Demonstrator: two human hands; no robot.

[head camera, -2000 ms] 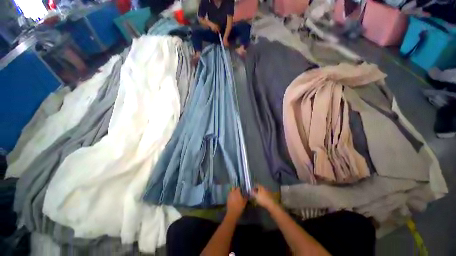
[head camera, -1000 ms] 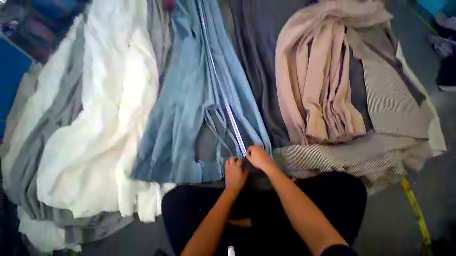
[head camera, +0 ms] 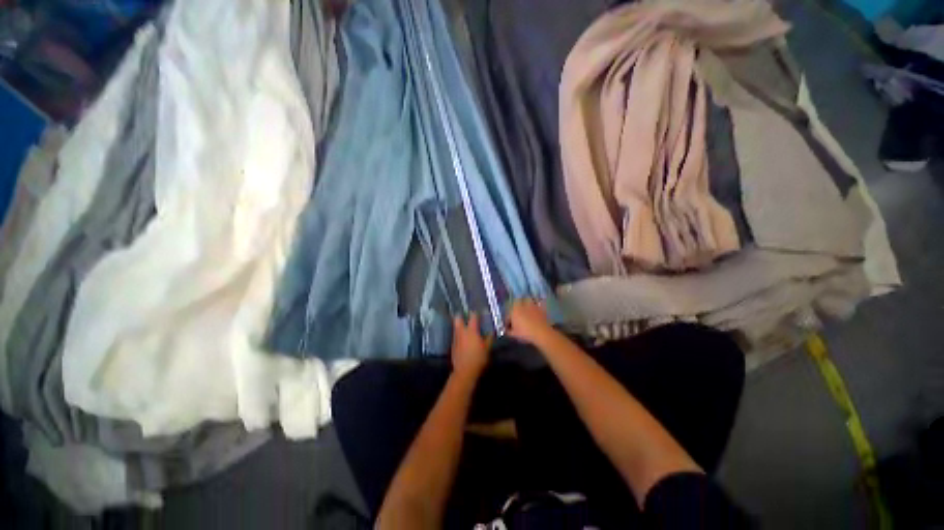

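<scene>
The blue curtain panel (head camera: 357, 207) lies lengthwise in front of me, in loose pleats, with a gap showing dark cloth or floor near its close end. The white tape measure (head camera: 463, 186) runs along it towards me and ends between my hands. My left hand (head camera: 469, 342) is at the blue curtain's near edge, just left of the tape end; its fingertips are too blurred to tell what they hold. My right hand (head camera: 528, 321) is closed at the tape end and the blue edge beside it.
A white curtain (head camera: 228, 207) lies left, with grey cloth (head camera: 83, 269) beside it. A dark grey curtain (head camera: 523, 135) lies right of the blue one. A beige-pink curtain (head camera: 647, 155) lies on striped beige fabric (head camera: 797, 197). Yellow floor tape (head camera: 844, 404) is at the lower right.
My view has tilted down, so the person at the far end is out of the picture. My left hand has moved slightly away from my right, its fingers more raised.
</scene>
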